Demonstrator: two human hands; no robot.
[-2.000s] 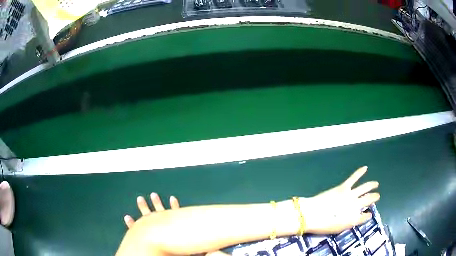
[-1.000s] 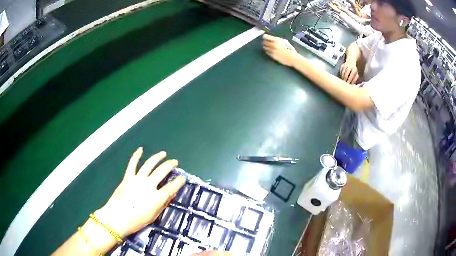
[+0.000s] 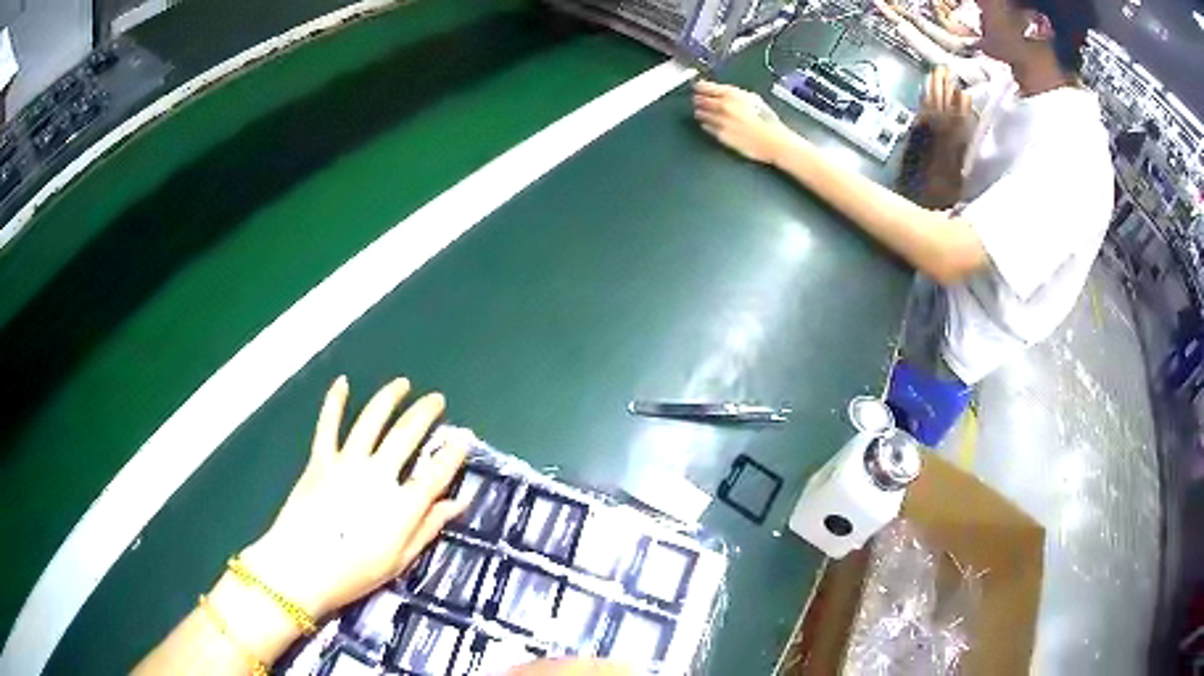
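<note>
The lens tray (image 3: 508, 601) is a white-edged sheet with rows of black-framed squares, low in the middle and cut off by the bottom edge. My left hand (image 3: 350, 508), bare with yellow bands at the wrist, comes from the lower left. Its fingers are spread over the bench, with the thumb side at the tray's upper left corner; I see nothing held. Only a blurred sliver of my right hand (image 3: 568, 668) shows at the bottom edge, over the tray. Tweezers (image 3: 709, 412) and a loose black frame (image 3: 750, 489) lie beyond the tray.
A white bottle (image 3: 856, 495) with a metallic top stands at the bench edge. An open carton (image 3: 984, 541) holds clear plastic. A white strip (image 3: 330, 297) borders the green belt (image 3: 357, 172). A person in white (image 3: 1036, 198) leans an arm on the bench. A white paper (image 3: 671, 498) lies by the tray.
The view has swung right from the belt, bringing the bottle, carton and person in. Since one second ago my left hand has shifted slightly left, and the person's other hand has risen.
</note>
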